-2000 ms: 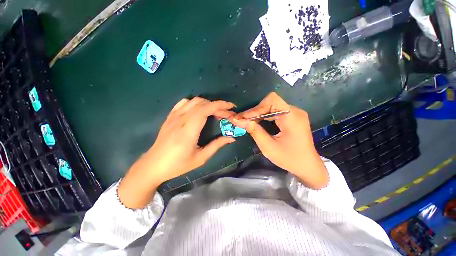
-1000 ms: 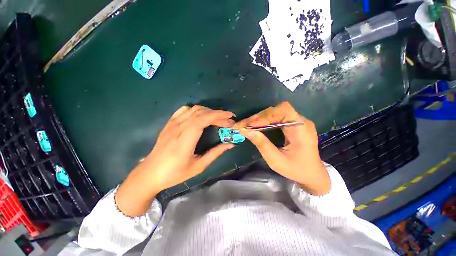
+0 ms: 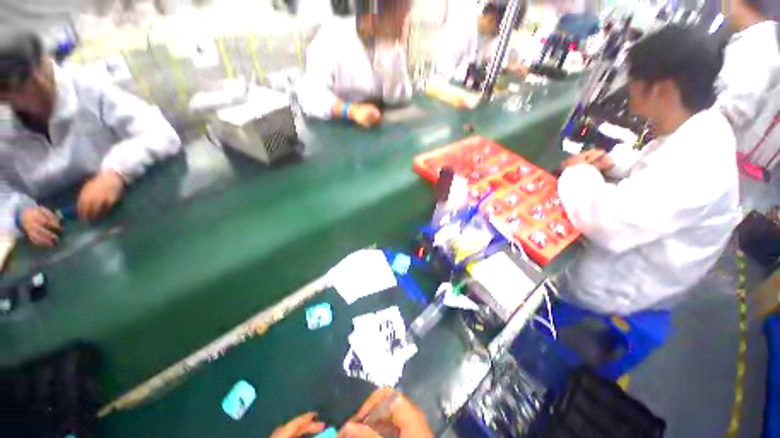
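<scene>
My left hand (image 3: 299, 426) and my right hand (image 3: 389, 414) show at the bottom edge, cut off and blurred. A sliver of a turquoise housing (image 3: 327, 433) shows between them, at my left fingertips. No tweezers can be made out; what my right fingers hold is unclear. One turquoise housing (image 3: 239, 399) lies on the green bench left of my hands, another (image 3: 319, 316) further forward. White cards with black specks (image 3: 379, 346) lie just beyond my right hand.
White paper (image 3: 363, 275), a small turquoise piece (image 3: 401, 263) and a clear barrel (image 3: 427, 317) lie ahead. A red compartment tray (image 3: 513, 197) stands beside a co-worker (image 3: 654, 205) at right. Other co-workers sit across the bench. A dark tray (image 3: 51, 385) is at lower left, a grey box (image 3: 259, 124) further back.
The view has swung up from the bench to the wider line and co-workers. My hands now show only at the bottom edge, and the tweezers no longer show.
</scene>
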